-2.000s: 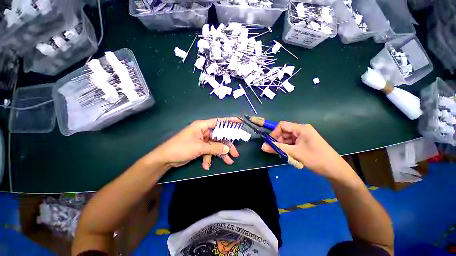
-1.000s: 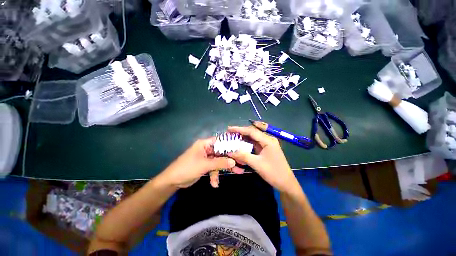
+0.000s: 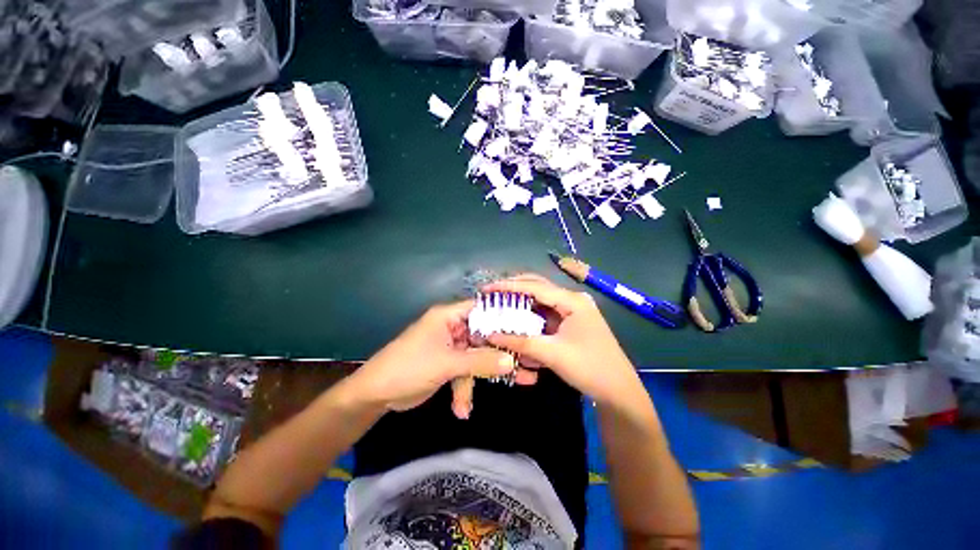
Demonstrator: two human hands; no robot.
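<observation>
A row of white pieces (image 3: 505,317) with a toothed upper edge is held between both hands over the bench's front edge. My left hand (image 3: 430,355) grips its left side. My right hand (image 3: 559,333) grips its right side. Thin stems show faintly below and between the fingers; the fingers hide part of the row. The blue pen-shaped tool (image 3: 629,295) lies to the right of my right hand. The small nippers (image 3: 722,288) lie further right, blades pointing away. A pile of loose white pieces on pins (image 3: 548,134) lies beyond my hands.
The finished-parts tub (image 3: 220,215) and a flat lid (image 3: 124,172) are at left. Parts tubs (image 3: 715,104) line the back. A white wrapped bundle (image 3: 892,274) and small tub (image 3: 935,183) are at right. A white offcut (image 3: 715,203) lies beyond the nippers.
My right hand held the nippers two seconds ago; they now lie on the bench, and that hand holds the row. The camera view has shifted slightly since one second ago.
</observation>
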